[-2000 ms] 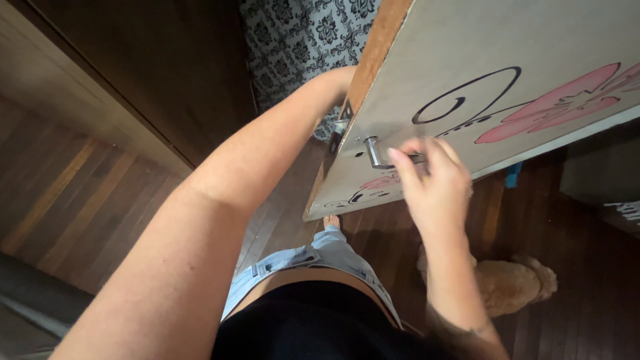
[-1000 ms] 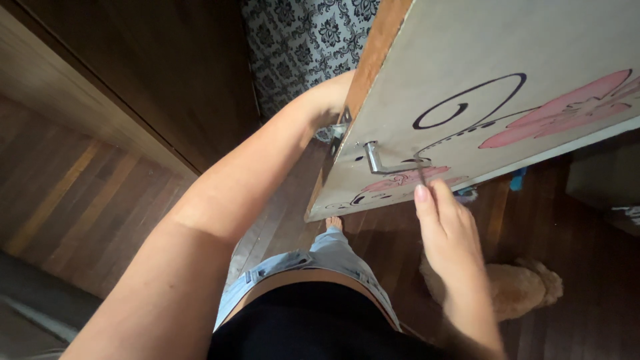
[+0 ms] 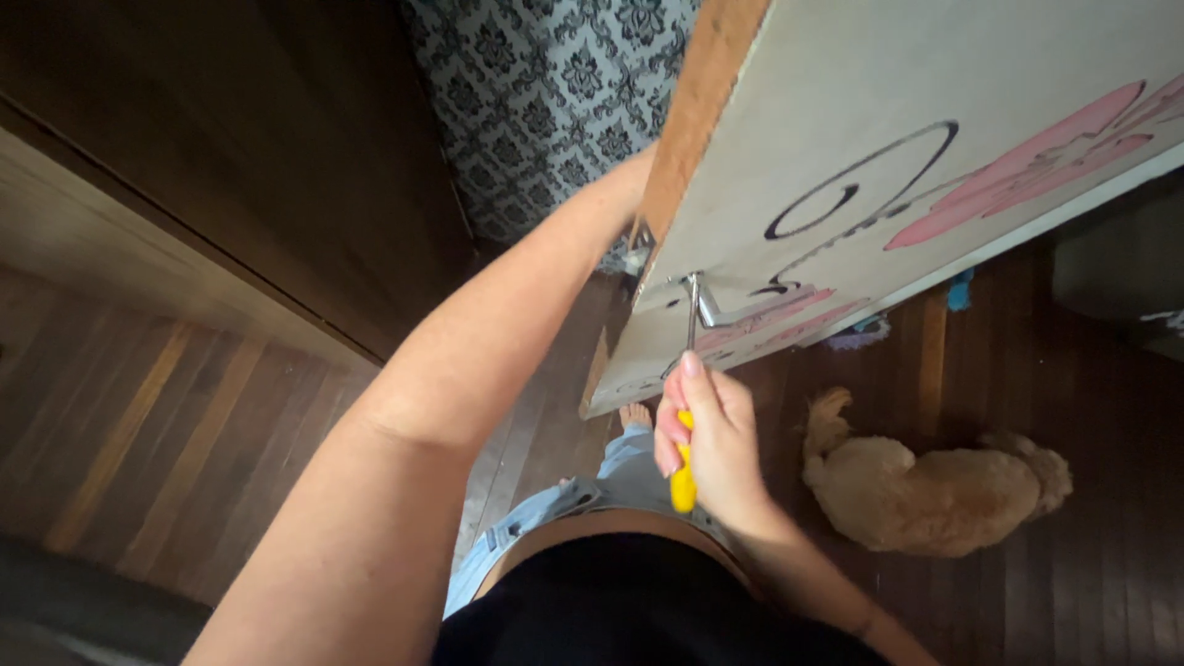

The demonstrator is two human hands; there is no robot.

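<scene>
A white door (image 3: 832, 83) with painted pink flowers and black scrolls stands ajar, its bare wooden edge facing me. My right hand (image 3: 708, 425) grips a screwdriver (image 3: 684, 476) with a yellow handle. Its metal shaft points at the base of the chrome lever handle (image 3: 708, 303), where the tip seems to touch; exact contact is hard to tell. My left arm reaches behind the door, so my left hand is hidden. Metal latch hardware (image 3: 640, 242) shows at the door's edge, close to my left forearm.
A tan curly-haired dog (image 3: 925, 495) lies on the dark wooden floor (image 3: 962, 610) at the right. Dark wooden panelling (image 3: 231, 139) stands at the left. Behind the door is a black-and-white patterned surface (image 3: 555, 83). Small blue items (image 3: 960, 289) lie beyond the door.
My right hand has moved left and nearer the door's edge, bringing the screwdriver to the base of the lever handle. My left arm stays behind the door.
</scene>
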